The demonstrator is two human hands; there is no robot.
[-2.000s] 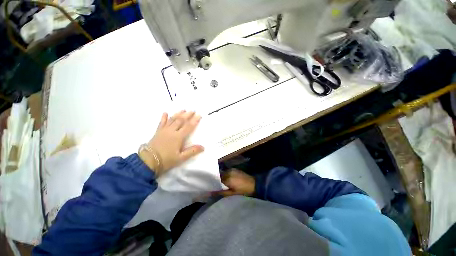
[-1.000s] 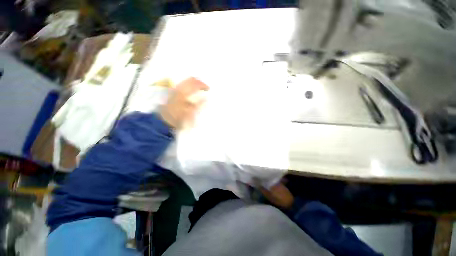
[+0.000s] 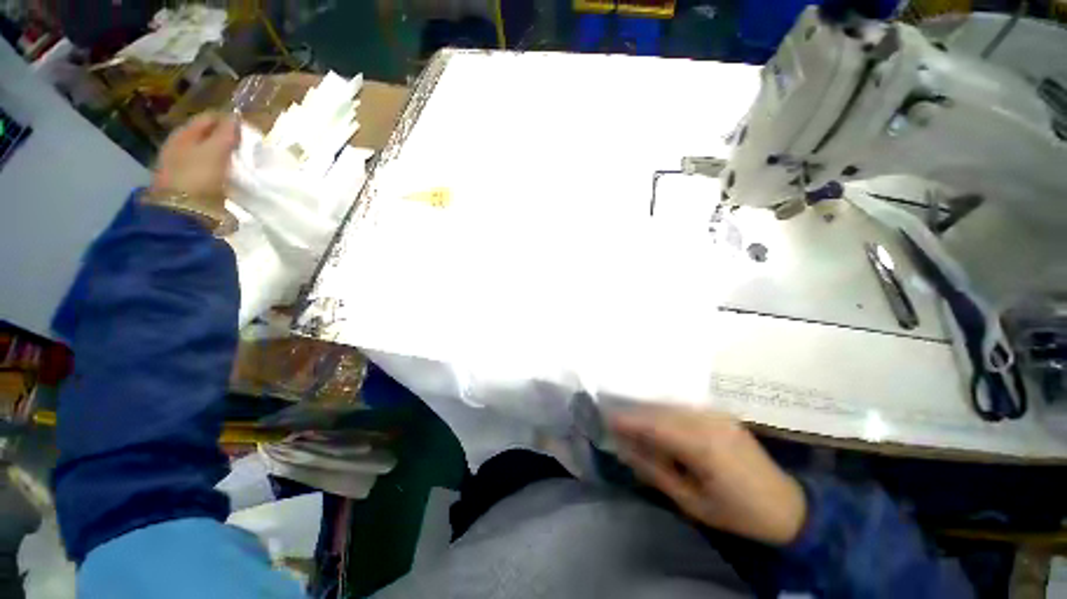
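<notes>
My left hand [image 3: 199, 158] is at the far left over the cardboard box and grips the edge of a white fabric piece [image 3: 267, 193] among the stacked pieces. My right hand [image 3: 708, 468] is at the table's front edge, on white fabric [image 3: 515, 392] that hangs over the edge toward my lap; its fingers are blurred, and whether they grip the fabric is unclear. The sewing machine head [image 3: 807, 117] stands at the right, above the needle plate. The white fabric on the table is hard to tell from the bright table top [image 3: 562, 129].
Thread snips [image 3: 892, 287] and black-handled shears [image 3: 995, 374] lie right of the needle, with a white strip along the shears. A clear bag of dark parts [image 3: 1045, 339] is at the far right. The taped cardboard box [image 3: 293, 372] stands against the table's left side.
My left hand has moved left off the table to the stacked pieces and taken hold of one. My right hand has come up at the table's front edge. The view has turned left.
</notes>
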